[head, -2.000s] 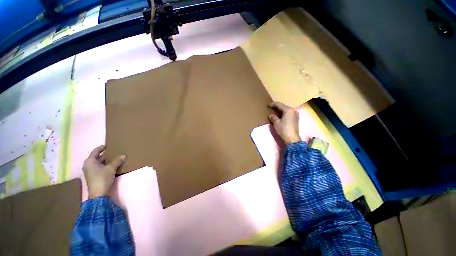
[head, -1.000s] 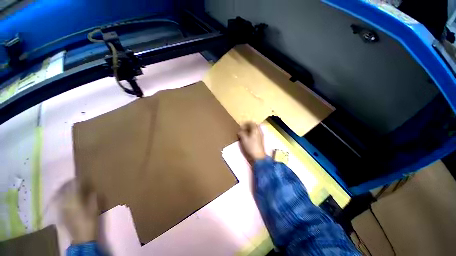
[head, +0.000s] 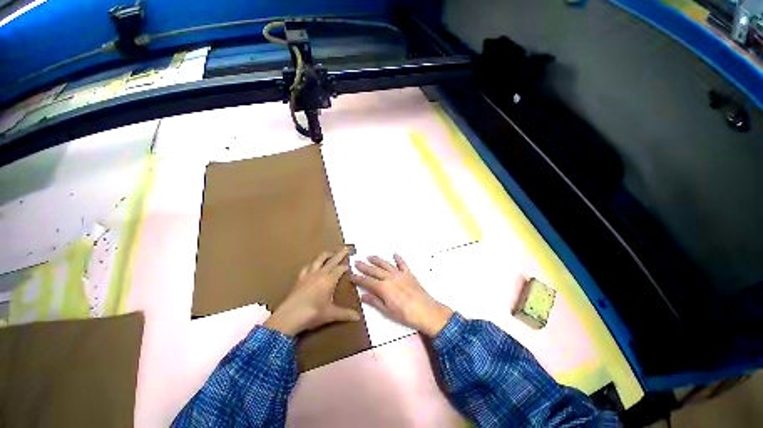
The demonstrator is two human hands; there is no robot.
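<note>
A brown panel [head: 263, 226] lies on the white-pink bed covering [head: 385, 167] and looks narrower, as if folded, with a straight right edge and a notched lower left corner. My left hand [head: 318, 292] lies on the panel near its lower right edge, fingers spread and pressing down. My right hand [head: 395, 290] lies flat on the paper just right of that edge, its fingertips at the edge, holding nothing. The small yellow block [head: 534, 303] rests on the bed to the right of my right hand.
The laser head [head: 308, 88] hangs from the black gantry [head: 385, 77] just beyond the panel's top edge. Another brown panel [head: 71, 368] lies at the lower left. A blue rail [head: 577, 276] runs along the right, beside a dark gap. Thin cut lines and yellow strips mark the paper.
The panel was spread wide and now covers only the left part of its earlier area. The tan board is gone from the right. Both hands have moved together at the panel's right edge.
</note>
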